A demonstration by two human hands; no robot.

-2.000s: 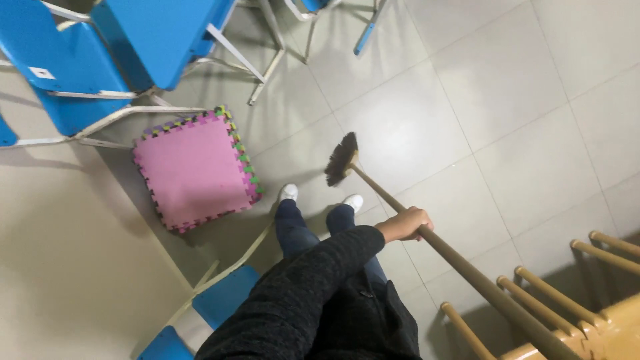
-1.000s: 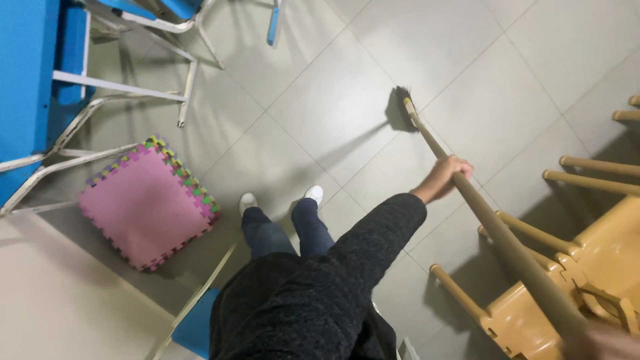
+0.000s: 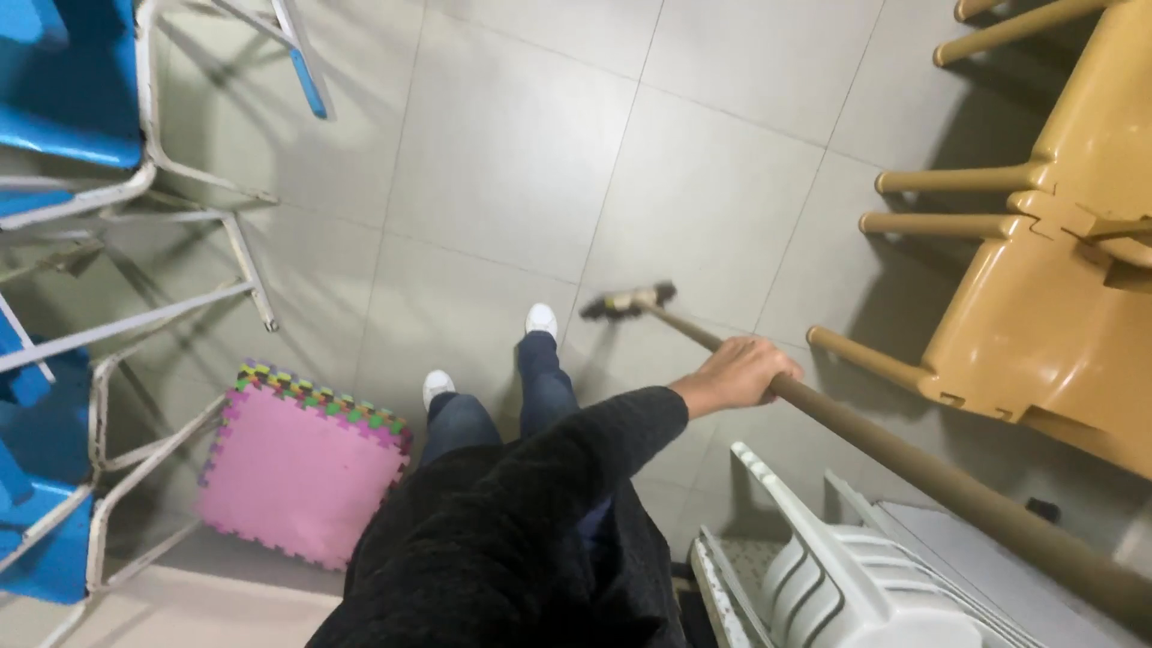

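Note:
My left hand point(image 3: 740, 371) is closed around the long wooden handle point(image 3: 936, 477) of a broom, partway along it. My left arm, in a dark sleeve, reaches across the front of my body. The broom head point(image 3: 628, 301), with dark bristles, is at the floor just beyond and to the right of my white shoes point(image 3: 541, 320); it looks slightly blurred. From my hand the handle runs to the lower right and leaves the view. My right hand is not visible.
Tan plastic chairs point(image 3: 1044, 333) with tube legs are at right. White plastic chairs point(image 3: 864, 576) are at the lower right. Blue furniture with white metal frames point(image 3: 72, 90) lines the left. Pink foam puzzle mats point(image 3: 301, 472) lie stacked left of my legs.
The broom head has come back from farther out on the floor to near my shoes. A hand at the handle's far end, seen one second ago, has left the view. The view has shifted rightward.

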